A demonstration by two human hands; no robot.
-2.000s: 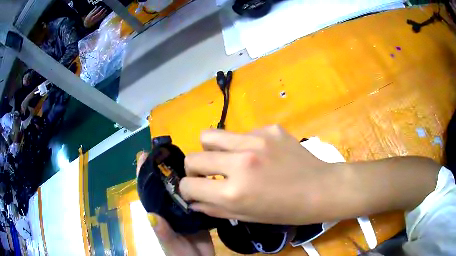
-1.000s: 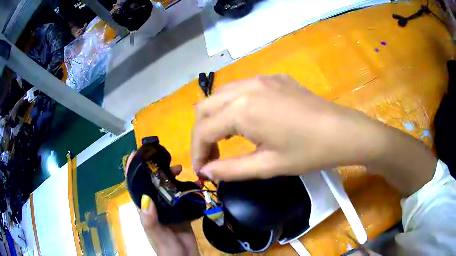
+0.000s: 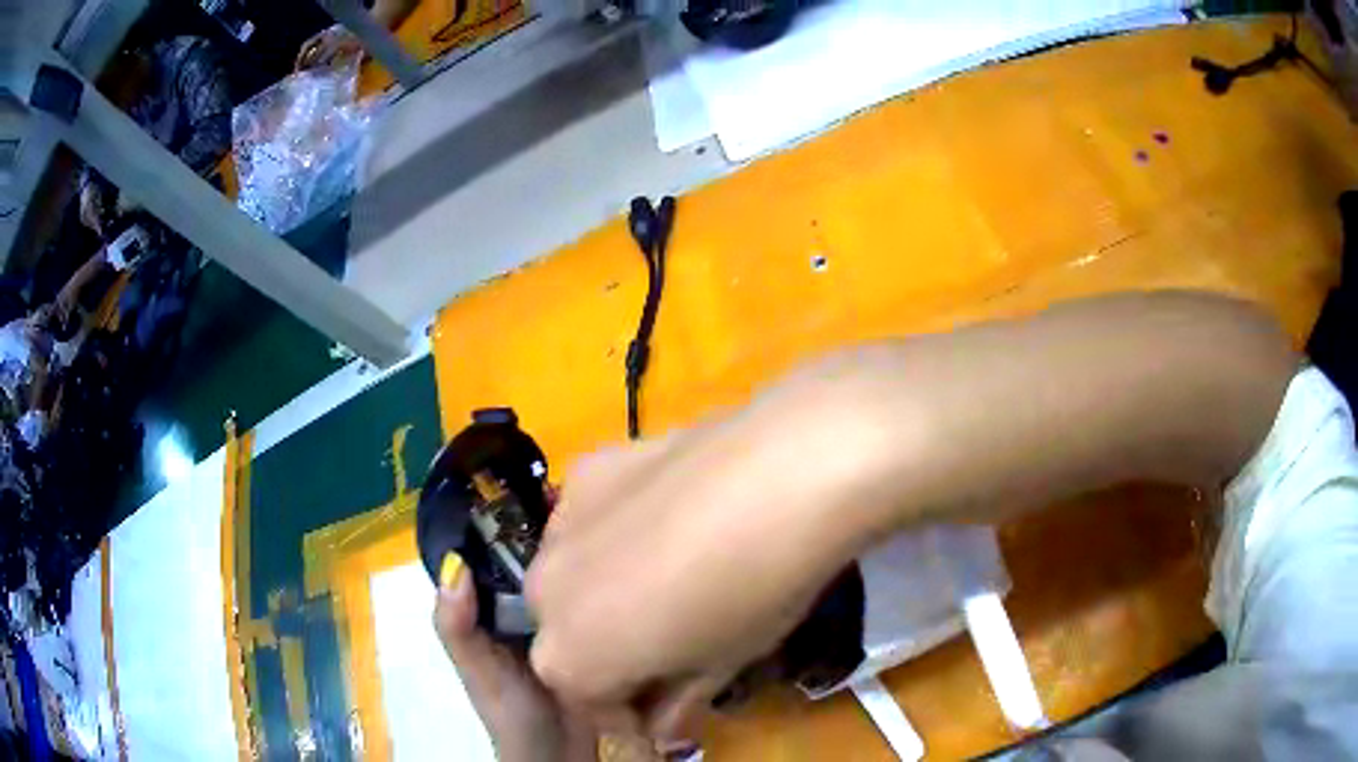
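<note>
The black head shell (image 3: 454,499) is held at the left of centre, its open side with the circuit board (image 3: 504,524) facing up and right. My left hand (image 3: 499,677) grips it from below, a yellow-covered fingertip on its rim. My right hand (image 3: 670,573) reaches over the shell's right side; its fingertips are hidden, so I cannot tell what they hold. The white camera body (image 3: 931,588) lies right of my right hand, with two white antennas (image 3: 1005,660) and a black rounded part (image 3: 827,640) mostly covered. No wires can be made out.
A black pigtail cable (image 3: 649,283) lies on the orange-yellow bench cover (image 3: 923,194). Another black cable (image 3: 1248,66) is at the far right. A black shell (image 3: 737,18) sits on white sheets (image 3: 834,82). A grey metal frame (image 3: 224,216) and other people are at the left.
My right hand has moved from above the wires down to the shell's right side, covering the wires and most of the black housing. The shell has turned slightly in my left hand.
</note>
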